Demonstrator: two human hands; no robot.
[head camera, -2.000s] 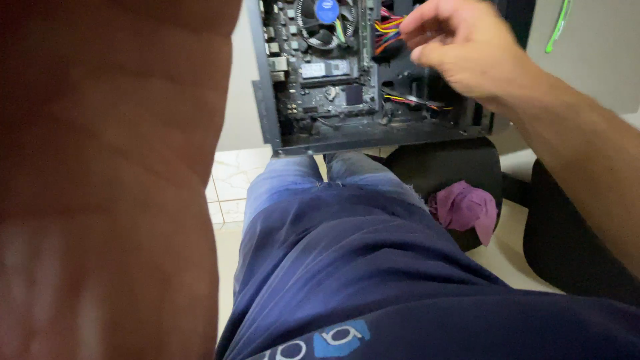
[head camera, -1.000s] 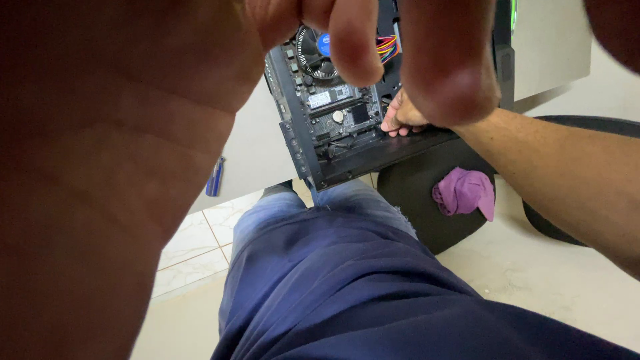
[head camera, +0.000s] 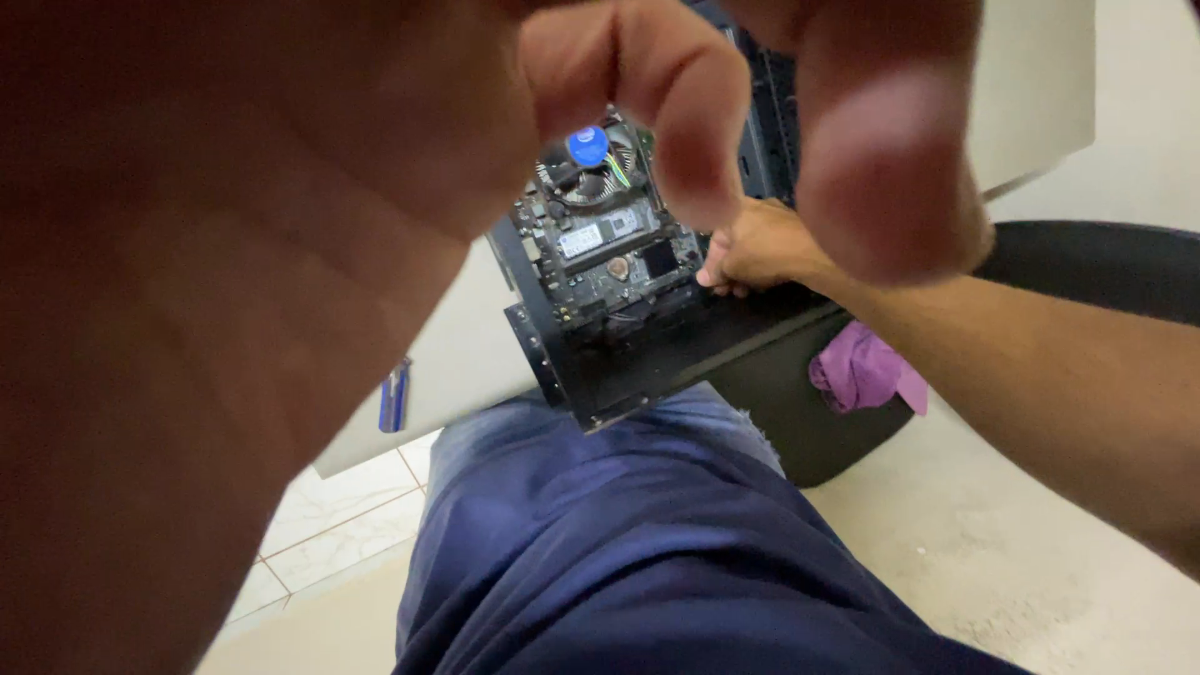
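A computer case (head camera: 675, 352) lies open on its side, showing the motherboard (head camera: 600, 281), a CPU cooler fan (head camera: 592, 164) with a blue hub, and an M.2 drive (head camera: 600, 234). My right hand (head camera: 759, 248) reaches in at the board's lower right edge, thumb and fingers together; whether something is between them cannot be made out. Very close to the camera, my left hand (head camera: 328, 216) is large and blurred, its fingers curled and apart, hiding the upper part of the case. Nothing shows in its visible fingers.
A screwdriver with a blue handle (head camera: 395, 398) lies on the light tabletop (head camera: 459, 347) left of the case. A purple cloth (head camera: 858, 370) rests on a black chair seat (head camera: 806, 431) to the right. Another black seat (head camera: 1097, 267) is farther right.
My right hand has gone from above the coloured cables down to the board's lower right edge. The left hand's curled fingers have come into view over the case. The view has tilted.
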